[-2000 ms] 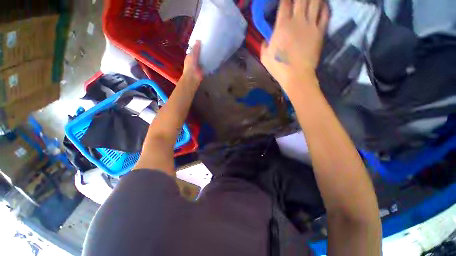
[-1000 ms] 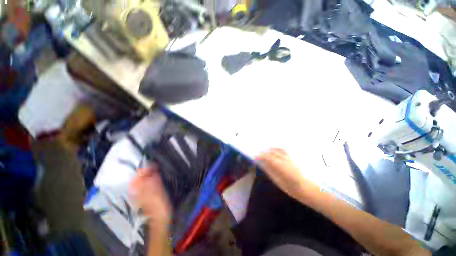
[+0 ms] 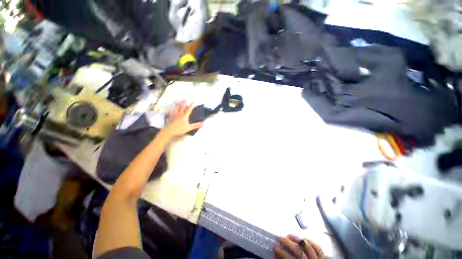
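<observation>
My left hand [image 3: 180,120] reaches over the left part of the table, fingers spread, at the edge of a small dark scrap [image 3: 203,114]. Its thumb lies along the scrap; I see no clear grip. A black looped bundle [image 3: 233,103] lies just right of the scrap. A dark grey cloth pile [image 3: 132,150] lies beside and partly under my left forearm, with pale pieces [image 3: 136,120] behind it. My right hand [image 3: 299,248] rests at the table's front edge, blurred and cut off by the lower rim; a small dark spot shows at its fingers.
The white machine table [image 3: 263,167] has a measuring scale [image 3: 238,228] along its front. The sewing machine [image 3: 377,202] is blurred at lower right, with an orange loop [image 3: 389,146] behind it. Dark cloth [image 3: 375,91] is heaped at the back. A cream machine plate [image 3: 83,115] is at left.
The view has swung from the floor baskets up to the table. My left hand has moved from below the table edge to the dark scrap. My right hand stays near the front edge, now lower in view.
</observation>
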